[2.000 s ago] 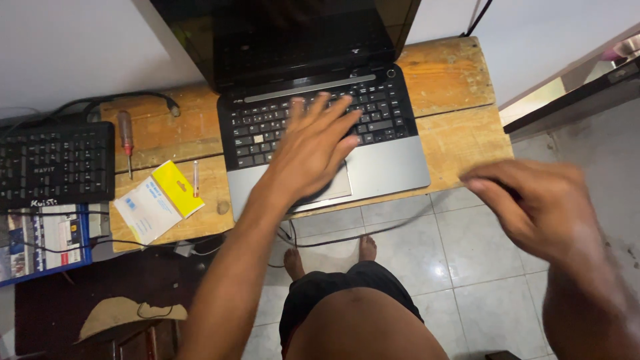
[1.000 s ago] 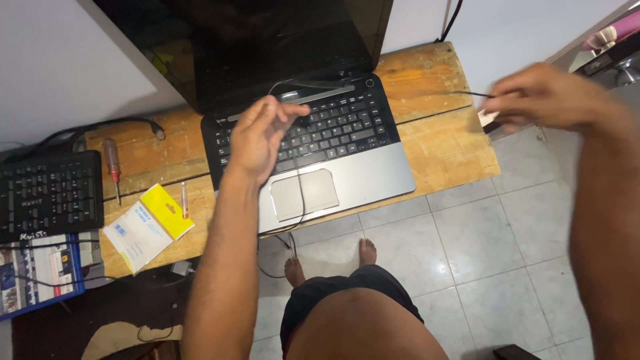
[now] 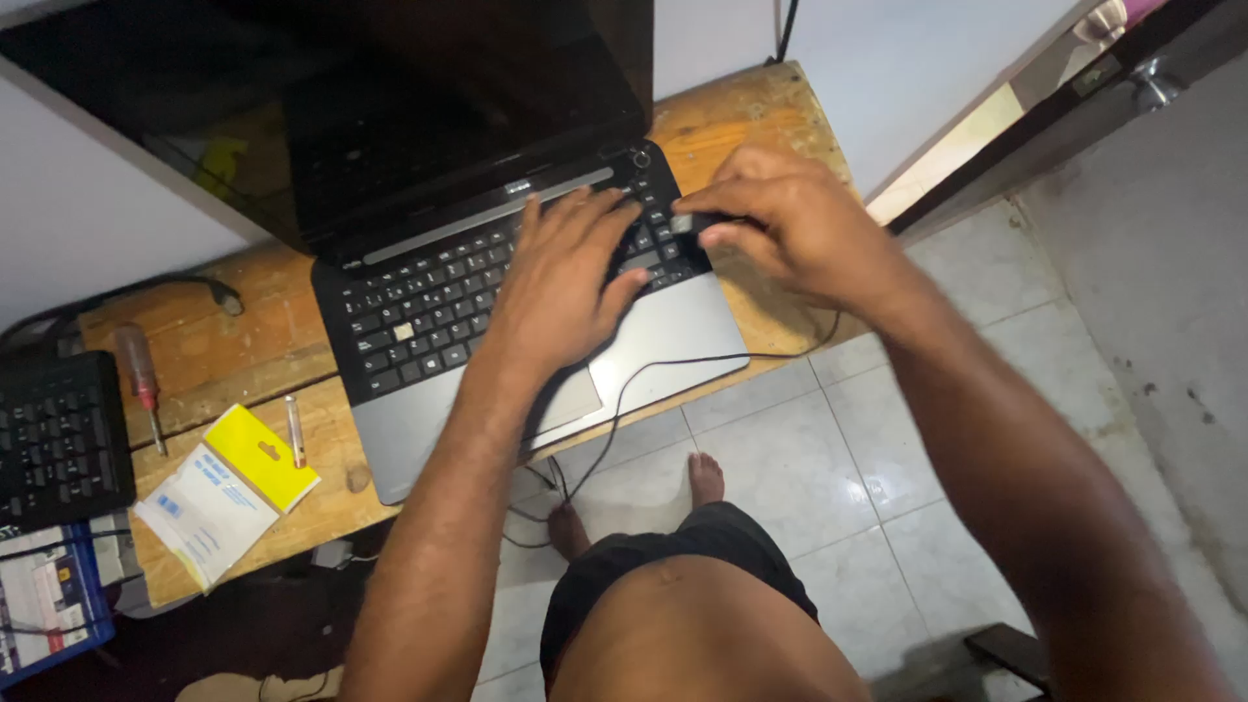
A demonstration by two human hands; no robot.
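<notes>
An open laptop (image 3: 409, 458) with a dark screen and black keys rests on a wooden table (image 3: 263, 370). Spread over the middle of its keyboard is my left hand (image 3: 565, 273), holding nothing that I can see. My right hand (image 3: 790, 224) pinches a cable's metal-ended plug (image 3: 682, 223), which looks like a USB plug, above the right end of the keyboard. The thin black cable (image 3: 673, 362) loops from below that hand across the laptop's front edge and down toward the floor. One key spot at the keyboard's lower left is pale.
Left of the laptop lie a screwdriver (image 3: 139, 370), a yellow and white packet (image 3: 224, 497), a small slim tube (image 3: 294, 431) and a black cable connector (image 3: 226, 297). A separate black keyboard (image 3: 58, 439) is at the far left, above a blue-edged box (image 3: 83, 595).
My right hand has come in from the right to the laptop's right side, now with a plug visible in its fingers. My left hand has lowered and opened flat over the keys.
</notes>
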